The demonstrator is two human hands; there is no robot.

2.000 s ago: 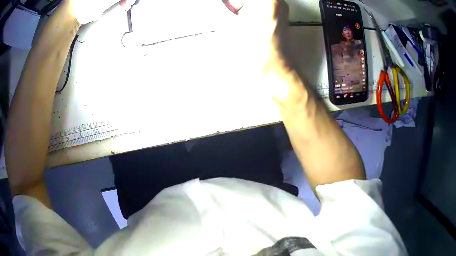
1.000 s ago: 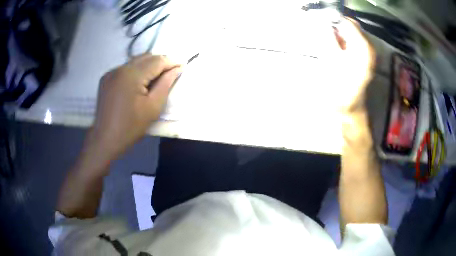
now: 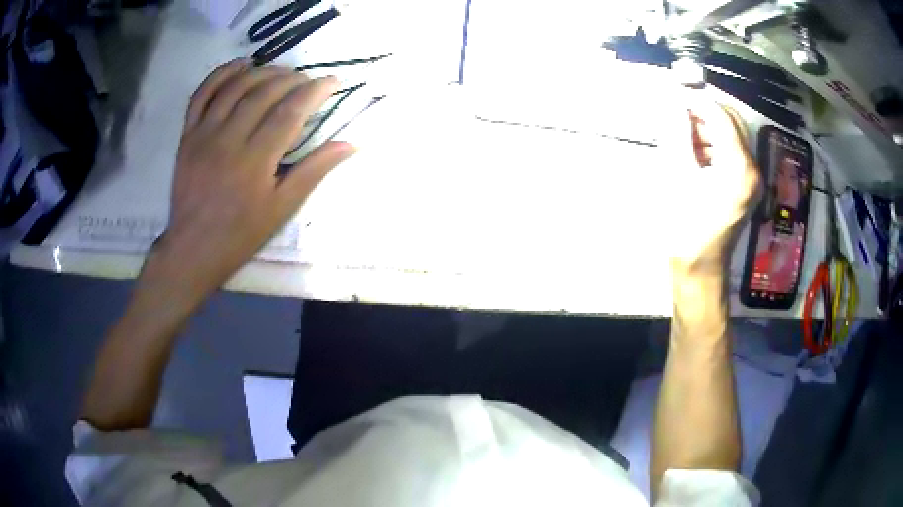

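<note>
My left hand (image 3: 233,149) is over the left of the white table (image 3: 416,228), back up, thumb and fingers apart. Thin black strips (image 3: 342,63) lie at and beyond its fingertips; what is under the palm is hidden. Looped black strips (image 3: 297,30) lie just behind it. My right hand (image 3: 723,178) is at the right, bleached by glare, beside a small metal machine part (image 3: 690,64); whether its fingers hold anything cannot be seen. More black strips (image 3: 752,84) lie behind that hand.
A phone (image 3: 779,218) with a lit screen lies right of my right hand, with red and yellow scissors handles (image 3: 830,307) beside it. A pale machine body (image 3: 842,89) is at the top right. Dark fabric (image 3: 50,109) is heaped at the far left. Glare covers the table's middle.
The view has shifted, bringing the machine into sight. My left hand came back from the top edge, was near a short dark strip, and now has its fingers spread. My right hand sits by the machine.
</note>
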